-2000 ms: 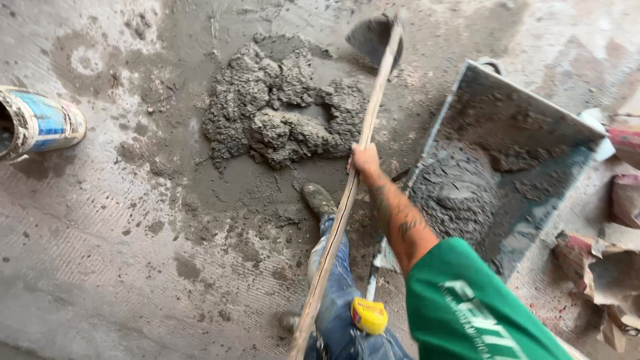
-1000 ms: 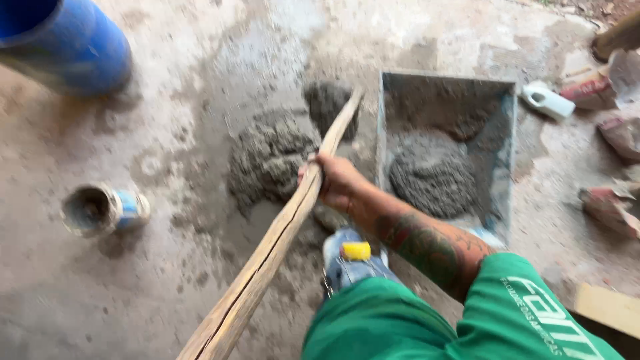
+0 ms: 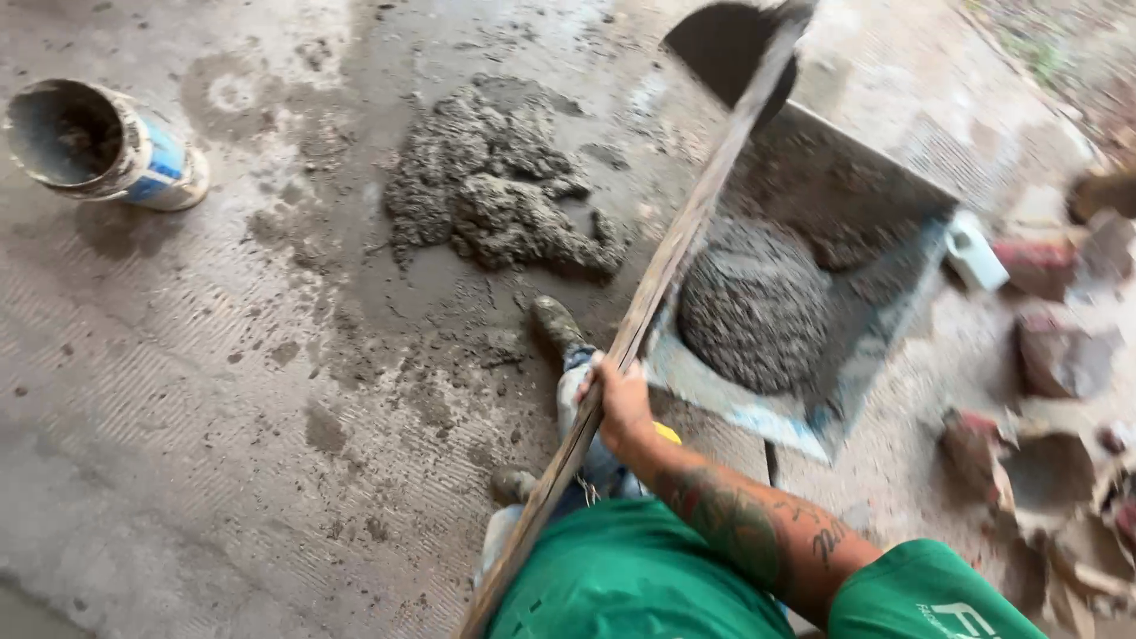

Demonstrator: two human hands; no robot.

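Observation:
My right hand (image 3: pixel 619 399) is closed around the wooden handle (image 3: pixel 661 266) of a hoe, roughly midway along the part in view. The dark, rounded metal hoe blade (image 3: pixel 732 58) is at the top, over or beside the far corner of a metal wheelbarrow-like tray (image 3: pixel 887 173). A mound of wet mortar (image 3: pixel 754 306) lies in that tray. Left of the handle, a rough heap of wet mortar (image 3: pixel 497 177) is spread on the concrete floor. My left hand is out of view; the handle's lower end runs out at the bottom edge.
A mortar-stained bucket (image 3: pixel 164 164) lies or stands at the upper left. Right of the tray are a white plastic bottle (image 3: pixel 974 256) and several torn paper bags (image 3: pixel 1061 355). My boots (image 3: pixel 557 324) are on the floor just below the mortar heap.
The hoe blade, earlier by the floor heap, is now at the tray's far corner, further right. My right hand keeps hold of the handle. The view has shifted and turned.

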